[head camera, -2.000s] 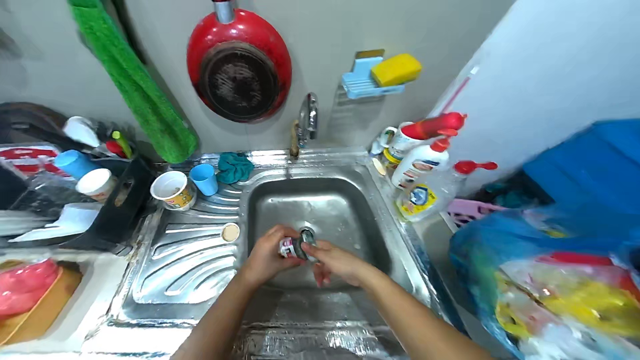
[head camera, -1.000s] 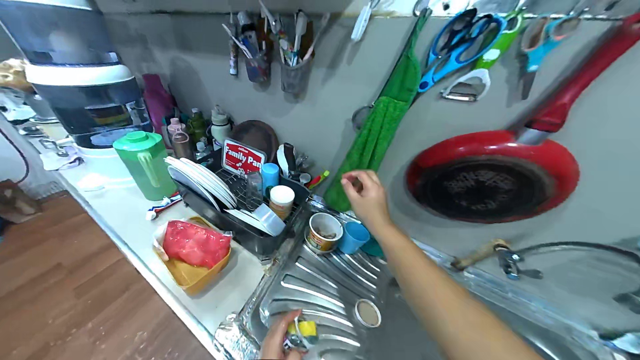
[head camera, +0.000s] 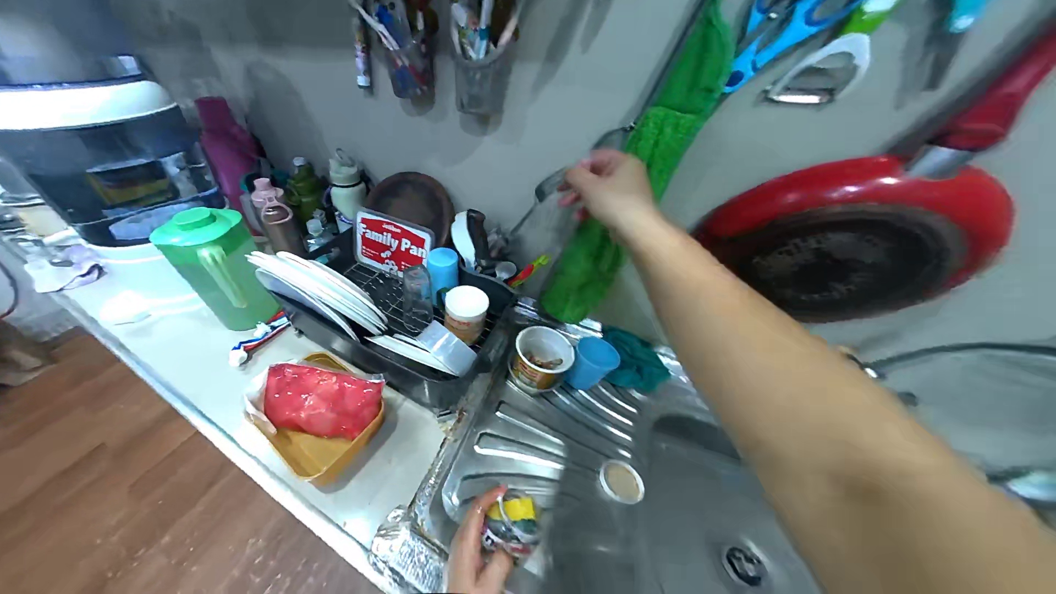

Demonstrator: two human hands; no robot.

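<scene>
My left hand (head camera: pixel 478 544) is closed around a small jar (head camera: pixel 511 521) with a yellow patch and a pale ring at its top, over the steel drainboard (head camera: pixel 516 458). A round tan lid (head camera: pixel 621 481) lies to its right. My right hand (head camera: pixel 609 188) is raised before the wall beside a green mesh cloth (head camera: pixel 660 157). Its fingertips are pinched on the upper end of a thin metal utensil (head camera: pixel 548 185), blurred, whose lower part slants toward the dish rack (head camera: pixel 396 384). Below stand a printed tub (head camera: pixel 532 375) holding small items and a blue cup (head camera: pixel 592 363).
Plates (head camera: pixel 318 289) stand in the rack. Left of it are a green pitcher (head camera: pixel 216 268) and a tan tray (head camera: pixel 318 458) with a red packet (head camera: pixel 322 400). A red frying pan (head camera: pixel 858 239) hangs on the right. The sink basin (head camera: pixel 701 528) is below my right forearm.
Both hands were together over the basin; they are now apart, the right one up by the wall. A metal utensil now shows at its fingertips. The view has swung left.
</scene>
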